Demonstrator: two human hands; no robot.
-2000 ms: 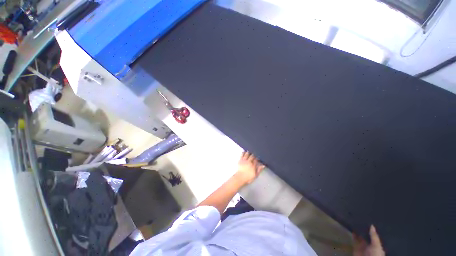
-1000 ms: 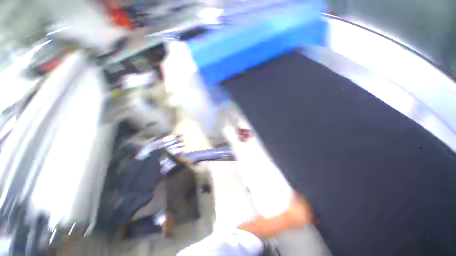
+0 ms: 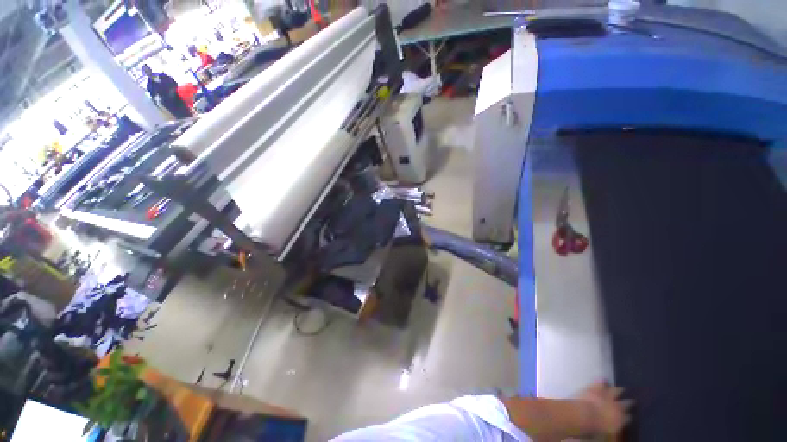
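Observation:
Black fabric (image 3: pixel 690 276) lies on the pale feed table (image 3: pixel 565 319) at the right and runs up to the dark slot under the blue machine hood (image 3: pixel 656 91). My left hand (image 3: pixel 608 413) rests at the fabric's left edge near the bottom of the picture. Its fingers are blurred, and whether they grip the cloth cannot be told. Scissors with red handles (image 3: pixel 569 240) lie on the table strip left of the fabric, blades pointing toward the hood. My right hand is not in view.
A large roller machine with white material (image 3: pixel 302 147) stands at the left. Dark clothing (image 3: pixel 358 226) lies piled beside it. A small white box (image 3: pixel 404 138) and a grey roll (image 3: pixel 470 252) are near the machine. A plant (image 3: pixel 121 388) and wooden furniture are at the lower left.
The view has swung left, bringing the roller machine and workshop into sight. My right hand, seen at the fabric edge two seconds ago, is out of the picture. The left hand stays by the edge.

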